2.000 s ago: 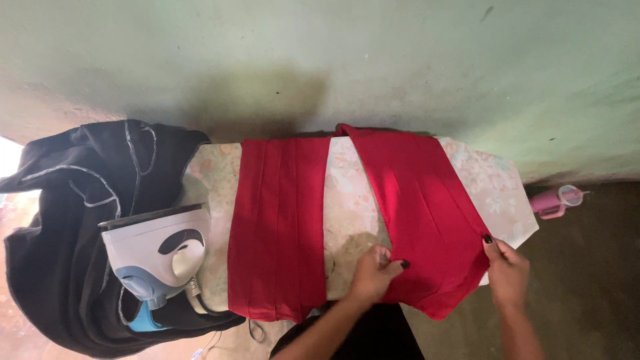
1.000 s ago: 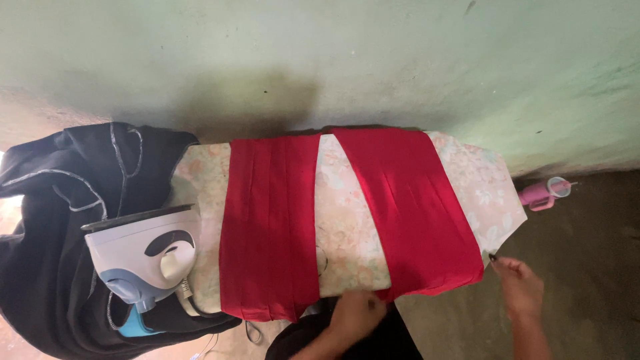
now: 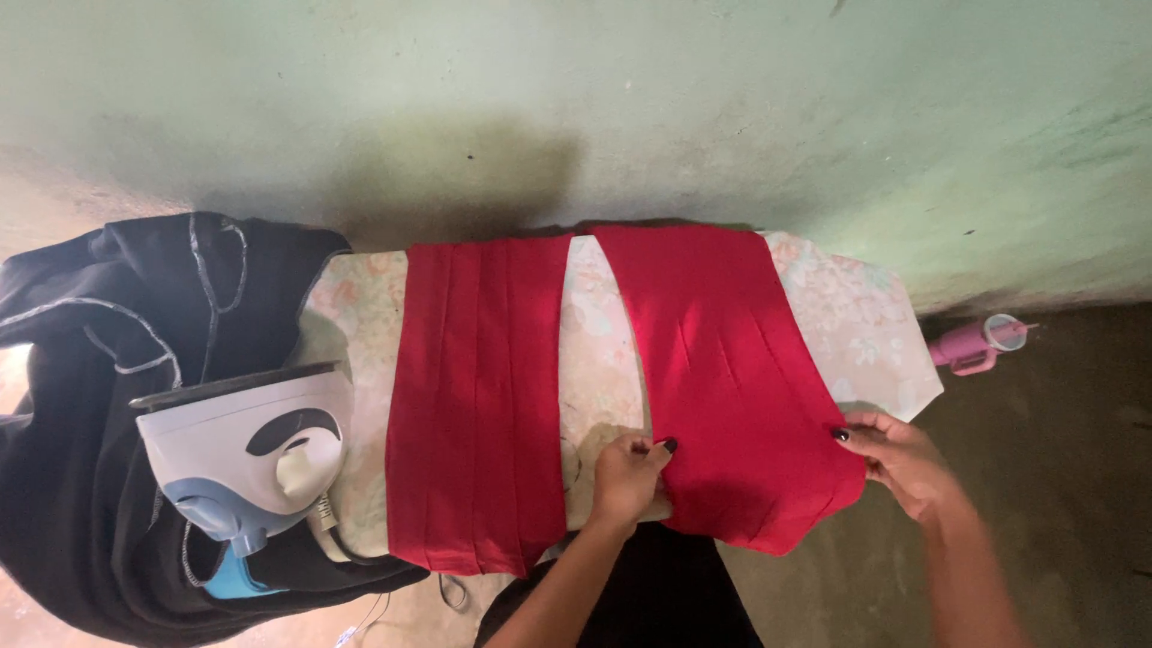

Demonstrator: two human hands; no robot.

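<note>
Red fabric lies across a floral-covered ironing board in two strips with a gap between them. My left hand pinches the left edge of the right red strip near the board's front side. At that strip's right edge, my right hand grips the cloth between thumb and fingers. The left red strip shows several lengthwise folds and is untouched. A white and blue clothes iron stands at the board's left end, its soleplate facing the wall.
Black fabric with pale stitching drapes over and around the left end. The iron's cord runs beneath the left red strip's side. A pink tumbler with a handle stands beyond the right end. A green wall borders the far side.
One second ago my right hand was off the cloth beside its lower right corner; now it grips the right edge. My left hand has moved up from the front edge to the strip's left edge.
</note>
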